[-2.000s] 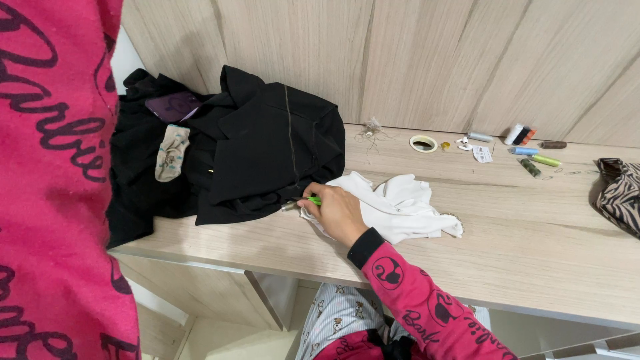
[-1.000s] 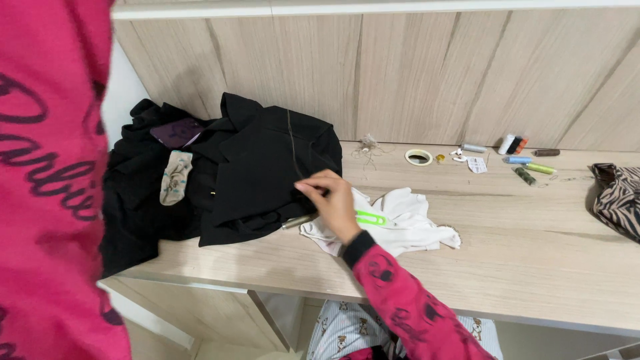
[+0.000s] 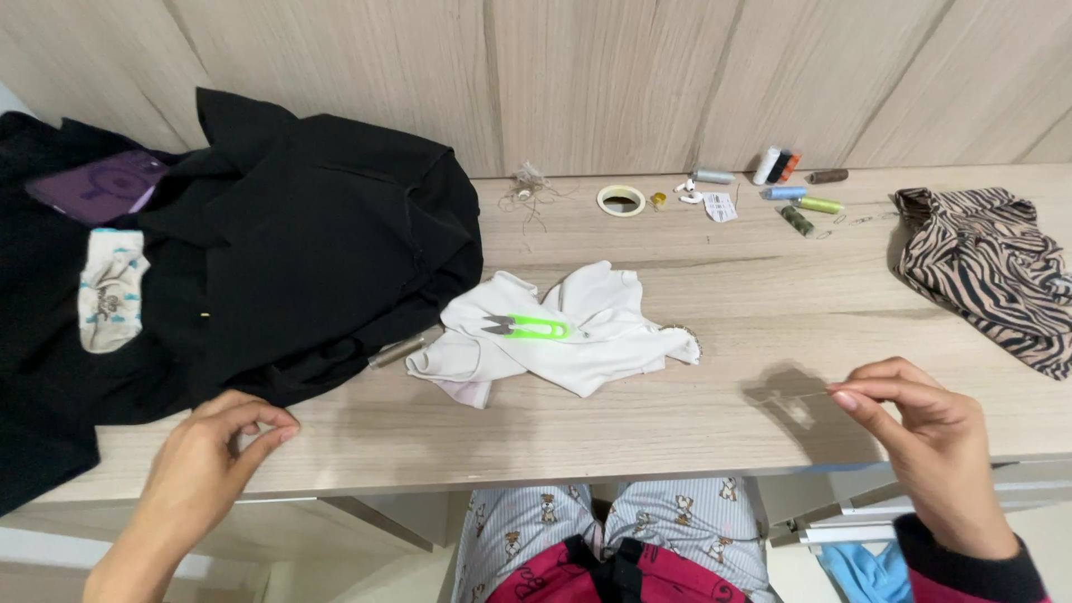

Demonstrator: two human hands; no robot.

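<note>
My right hand (image 3: 921, 427) pinches a thin thread (image 3: 791, 395) between thumb and fingertips, above the wooden counter at the right. At the left, my left hand (image 3: 213, 461) has its thumb and fingertips together near the lower edge of a black garment (image 3: 318, 226); whether something fine is between them cannot be made out. Green-handled thread snips (image 3: 528, 327) lie on a crumpled white cloth garment (image 3: 586, 360) in the middle. A brownish thread spool (image 3: 398, 353) lies between the black garment and the white one.
Along the back are tangled thread (image 3: 529, 186), a tape roll (image 3: 621, 201), white earbuds (image 3: 690, 193), a paper tag (image 3: 720, 207) and several thread spools (image 3: 785, 193). Zebra-print fabric (image 3: 988, 268) lies right. A sock (image 3: 113, 289) and a purple phone case (image 3: 100, 186) rest on black cloth.
My right hand has moved right, away from the black garment. The green snips, in that hand two seconds ago, now lie on the white cloth. My left hand has come into view.
</note>
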